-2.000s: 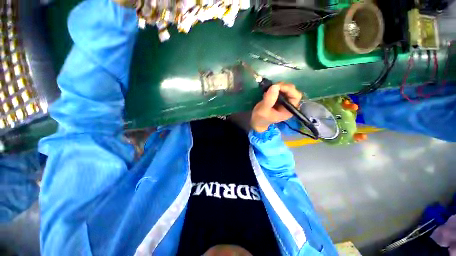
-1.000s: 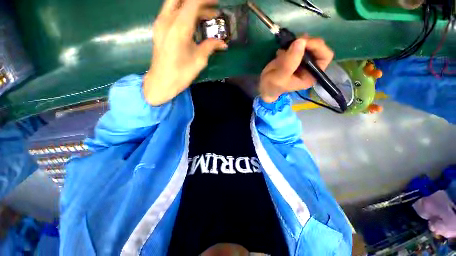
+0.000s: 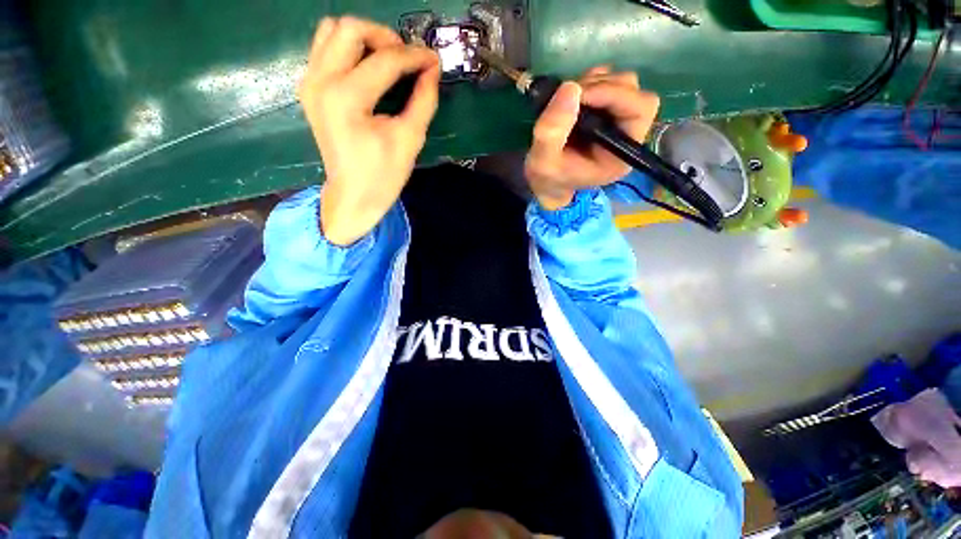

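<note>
A thumb-sized device assembly (image 3: 456, 51), white and shiny inside a dark rim, sits in the metal soldering fixture (image 3: 512, 34) at the top centre. My right hand (image 3: 586, 126) grips the black soldering iron (image 3: 648, 160) like a pencil, its tip at the right side of the assembly. My left hand (image 3: 369, 121) is at the assembly's left edge, thumb and forefinger pinched together. Whether a thin wire or small part is between these fingertips cannot be told.
Tweezers (image 3: 666, 11) lie beyond the fixture to the right, near a green tray (image 3: 822, 17) and black cables. A green cartoon-animal fan (image 3: 764, 174) is at the bench edge, right of my right hand. Stacked clear trays (image 3: 158, 305) stand below the bench edge at left.
My left hand came in from the far left side and its fingers have closed at the assembly. The iron's tip has moved left and down onto the assembly. The view has tilted down towards my body.
</note>
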